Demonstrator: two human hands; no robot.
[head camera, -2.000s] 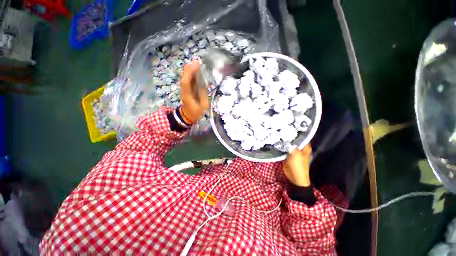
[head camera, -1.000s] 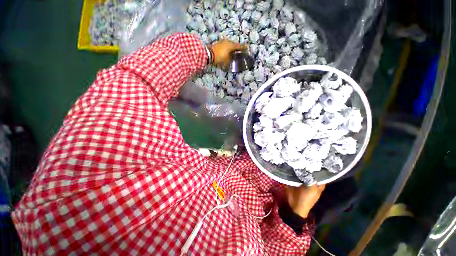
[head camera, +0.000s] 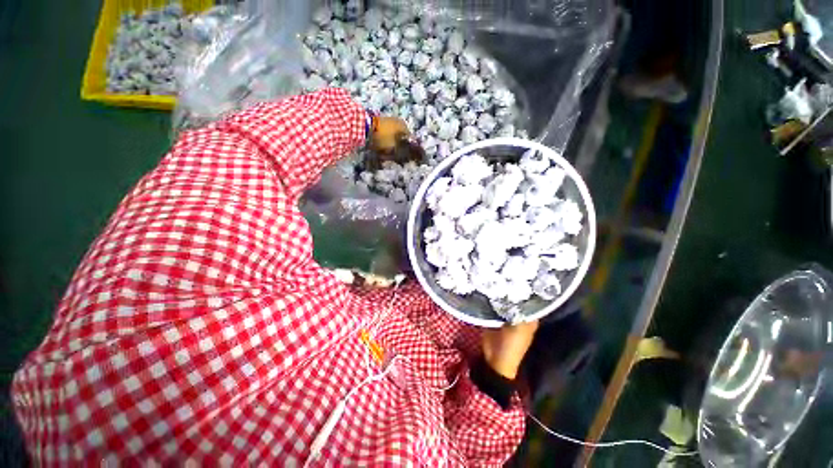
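A round metal bowl (head camera: 416, 265) full of white, bumpy parts (head camera: 498, 233) is in front of my body, right of centre. My right hand (head camera: 510, 347) grips the bowl's near rim; its fingers are partly hidden under the bowl. My left hand (head camera: 390, 134) is down among the grey-white parts (head camera: 438, 78) in the lined tote. It holds a small metal cup (head camera: 404, 152), which looks dark and blurred against the heap.
A yellow tray (head camera: 94, 57) of small grey parts stands at upper left. A clear plastic liner (head camera: 233, 73) hangs over the tote's side. At right are the bench edge (head camera: 671, 238), a large shiny bowl (head camera: 763, 366) and scraps (head camera: 795, 101). A white cable (head camera: 585, 442) crosses to the bench.
My left hand has moved from beside the bowl down into the heap with the cup. The full bowl shifted right, then back left in view as the camera view moved.
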